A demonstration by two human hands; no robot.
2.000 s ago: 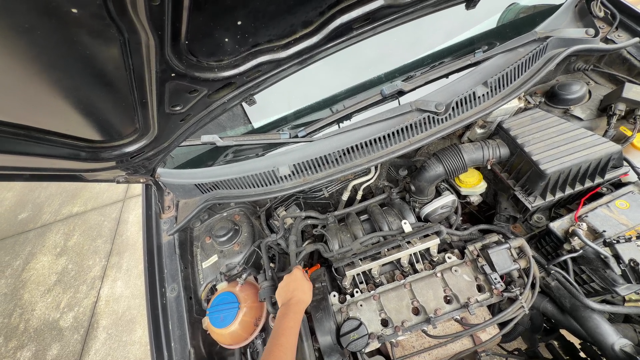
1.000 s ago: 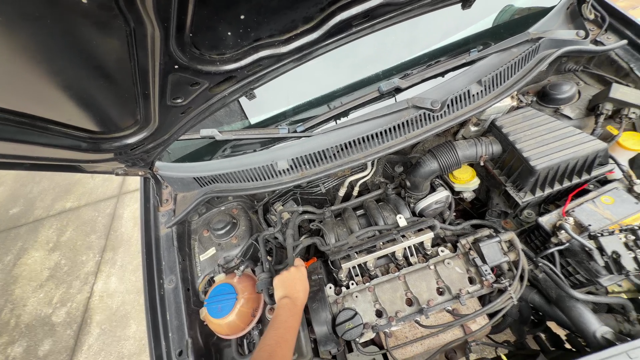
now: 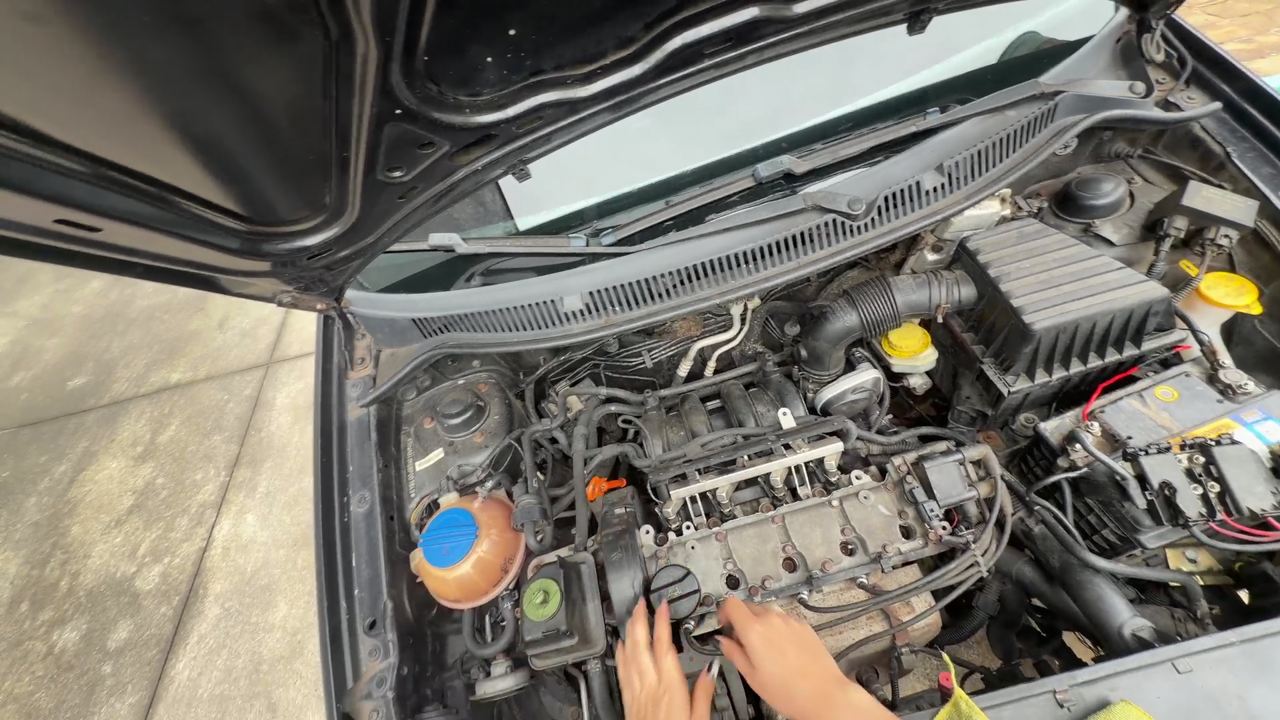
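My left hand (image 3: 655,665) is low in the middle of the view, fingers apart and pointing up, just below the black oil filler cap (image 3: 675,590). Close on its right, my right hand (image 3: 775,650) reaches in from the lower right at the front edge of the metal valve cover (image 3: 755,555); its fingertips are curled by a black cable or hose, and whether they grip it is hidden. An orange dipstick handle (image 3: 604,487) stands behind the oil cap, touched by neither hand.
Around the engine are a coolant tank with a blue cap (image 3: 448,538), a reservoir with a green cap (image 3: 542,599), an air filter box (image 3: 1070,300) and a battery (image 3: 1160,400). The raised hood (image 3: 390,170) hangs above. A yellow cloth (image 3: 960,695) lies at the front edge.
One hand was at the orange dipstick handle in the earlier frames. That handle is now untouched, and both hands are in view lower down, near the oil cap.
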